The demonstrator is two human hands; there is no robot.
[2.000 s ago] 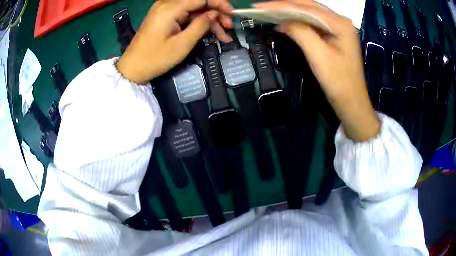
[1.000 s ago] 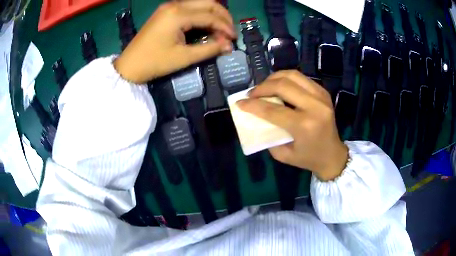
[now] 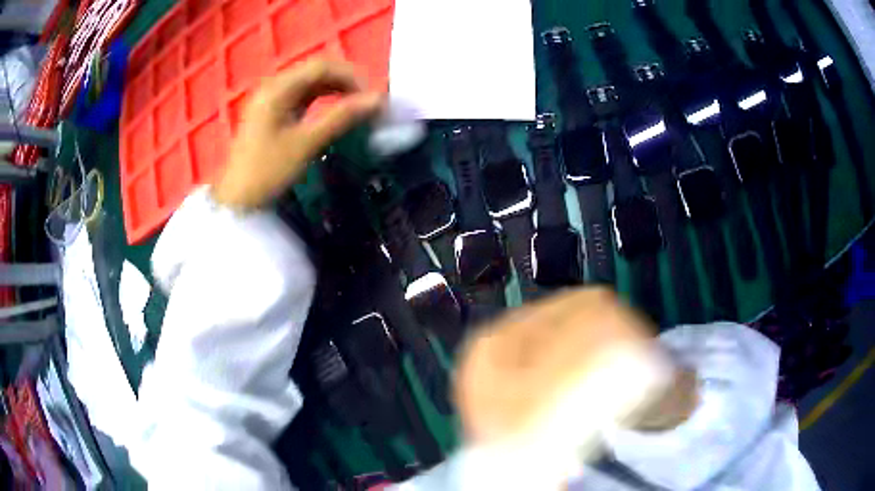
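My left hand (image 3: 288, 129) is blurred at upper left, over the red tray's edge. A small whitish piece (image 3: 395, 130), blurred, is at its fingertips and looks like a film label. My right hand (image 3: 552, 369) is strongly blurred at lower centre, low over the watches. A pale cream shape (image 3: 619, 393) shows against it; I cannot tell whether it is the pad. Smartwatches lie in rows with straps laid out. A bare glossy one (image 3: 480, 256) is between my hands. A watch at lower left (image 3: 329, 362) shows faint print lines.
A red-orange compartment tray (image 3: 206, 77) lies at upper left. A large white sheet (image 3: 462, 58) lies beside it at the far side. White paper scraps (image 3: 96, 326) lie at left, near scissors-like loops (image 3: 75, 206). More watches (image 3: 700, 190) extend right across the green bench.
The view has turned, showing more tray and sheet. The whitish piece now shows at my left fingertips. My right hand has moved lower in view, and the cream pad is no longer clear.
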